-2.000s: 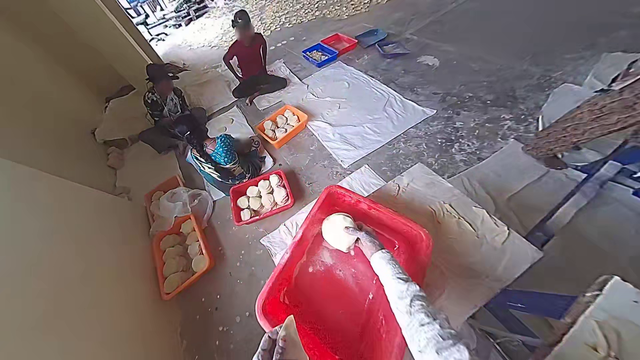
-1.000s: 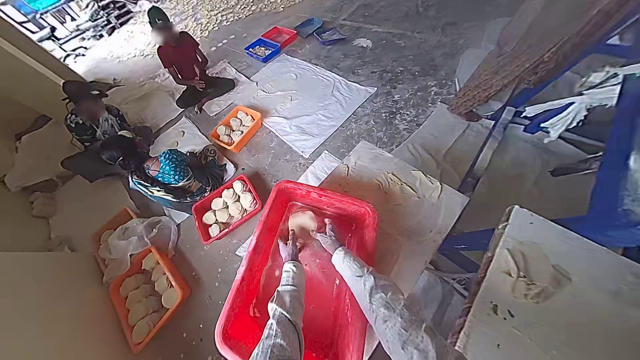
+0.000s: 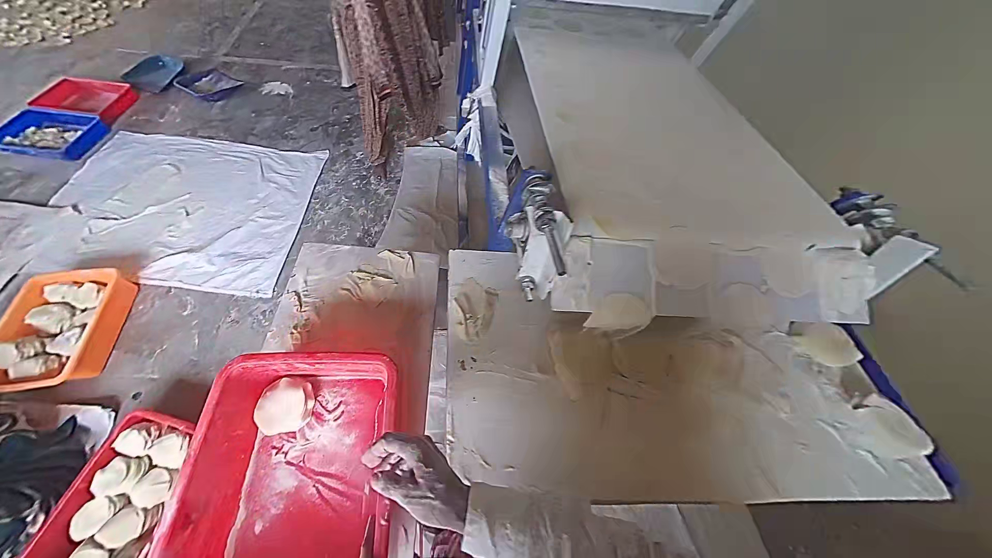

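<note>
A small stack of round flat dough pieces [image 3: 283, 405] lies near the far end of the large red plastic tray [image 3: 380, 368], whose floor is dusted with flour. At that tray's right edge is my left hand [image 3: 411, 473], fingers curled and pointing left; its palm is hidden, and no dough shows in it. My right hand is not in view. On the pale table [image 3: 496, 418] to the right, a thin dough round [image 3: 620, 311] hangs at the end of the machine's sloping belt [image 3: 651, 132]. More rounds [image 3: 891, 430] lie at the table's right edge.
A smaller red tray [image 3: 182, 422] and an orange tray [image 3: 120, 310] hold dough stacks at left. Part of a person in dark clothing [image 3: 39, 473] shows lower left. White cloth [image 3: 209, 209], a blue tray [image 3: 93, 139] and another red tray [image 3: 85, 97] are on the floor. Metal springs [image 3: 542, 209] flank the belt.
The view has swung right, bringing the belt into sight. One second ago both hands were at the dough in the large red tray; now one is at its right edge and the dough lies released.
</note>
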